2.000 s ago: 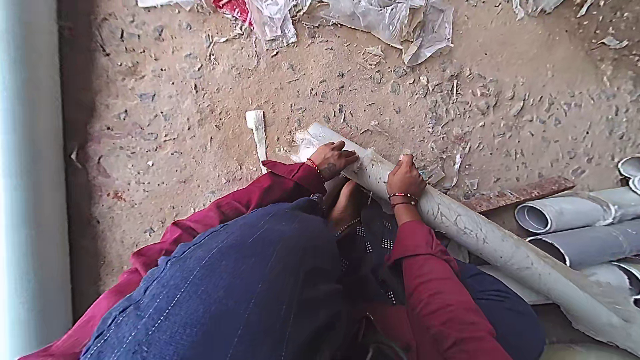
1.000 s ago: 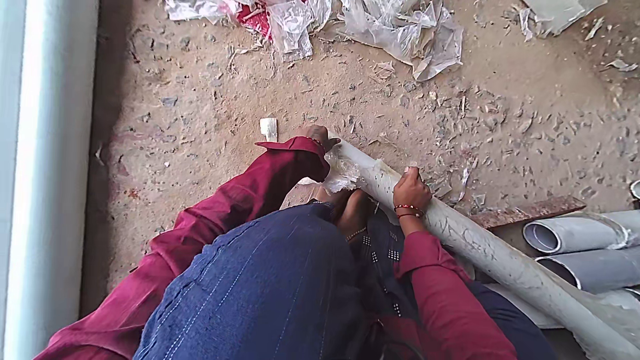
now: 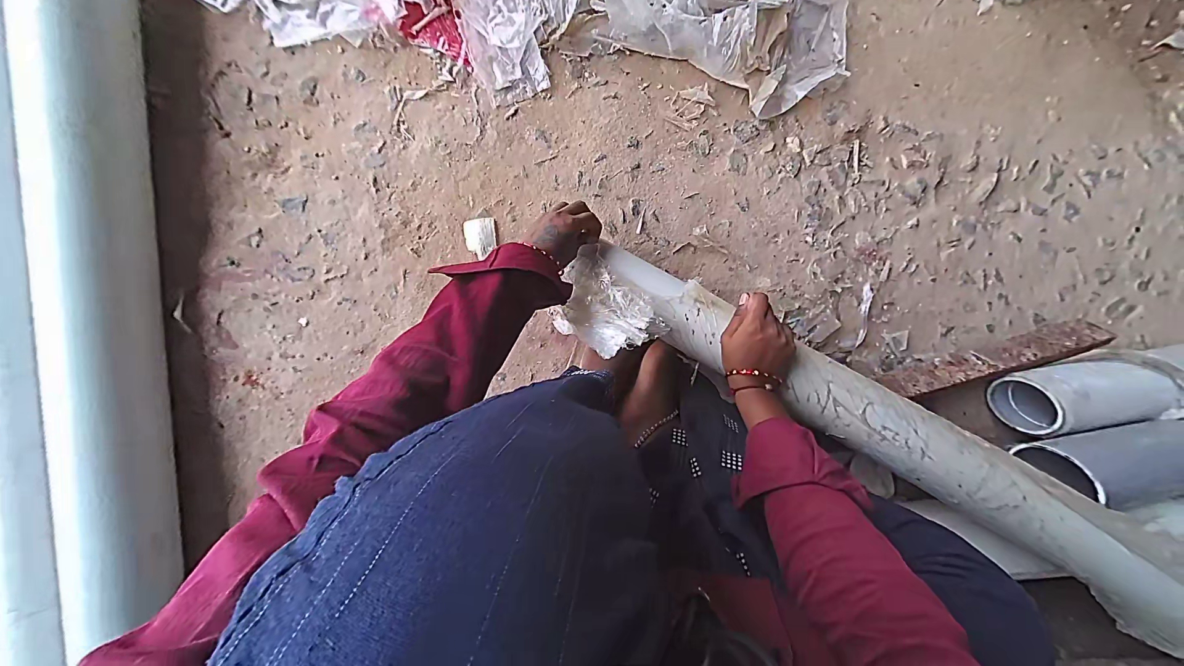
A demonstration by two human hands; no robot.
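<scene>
A long pale grey plastic pipe point(image 3: 888, 416) slants across my lap from the upper left end down to the right edge, with wrinkled clear film around much of it. My left hand point(image 3: 569, 229) is closed at the pipe's upper end; whether it grips the pipe's rim or the film there is hidden. Crumpled clear plastic film point(image 3: 610, 310) hangs at that end, below the hand. My right hand point(image 3: 758, 340) grips the pipe farther along, fingers over its upper side. A small white piece point(image 3: 480, 238) lies on the ground just left of my left hand.
Several grey pipes point(image 3: 1091, 393) lie at the right, beside a reddish, worn flat bar point(image 3: 1004, 359). Crumpled plastic sheeting point(image 3: 703, 37) and a red scrap point(image 3: 433, 35) lie along the top. A large pale pipe-like cylinder point(image 3: 97, 333) stands along the left edge. Chips litter the rough ground.
My left hand has moved from on top of the pipe to its upper end. The film there has come away from the pipe and bunched up. My right hand still holds the pipe.
</scene>
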